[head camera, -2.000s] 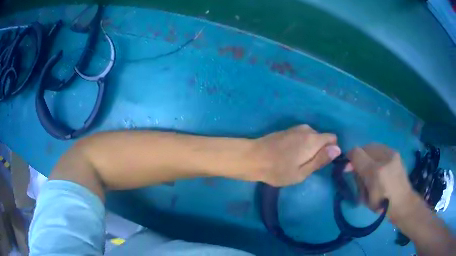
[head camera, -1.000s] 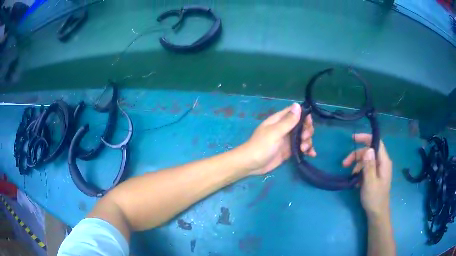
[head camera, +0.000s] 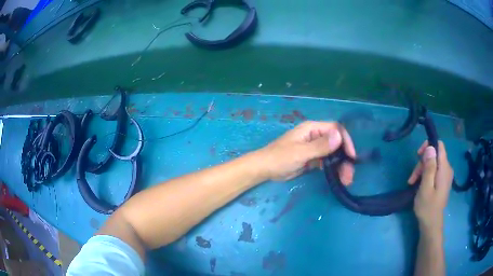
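Observation:
A black headband-and-yoke assembly (head camera: 373, 204) is held in both hands over the bench, its wide curve toward me. My left hand (head camera: 311, 148) grips its left end, where a blurred small dark part shows at the fingers. My right hand (head camera: 433, 175) holds its right side between thumb and fingers. A small curved yoke (head camera: 402, 129) stands out from the right end, over the bench's far edge. The fingers hide part of the left end.
Headbands (head camera: 89, 188) with a yoke and a thin cable (head camera: 186, 129) lie at left, beside a headband stack (head camera: 40, 151). A yoke pile (head camera: 484, 199) lies at far right. Another headband (head camera: 230, 42) lies on the green belt (head camera: 302, 70).
The headband's ends are spread wider apart and the yokes no longer form one ring. My right hand has moved right and now holds higher on the right side.

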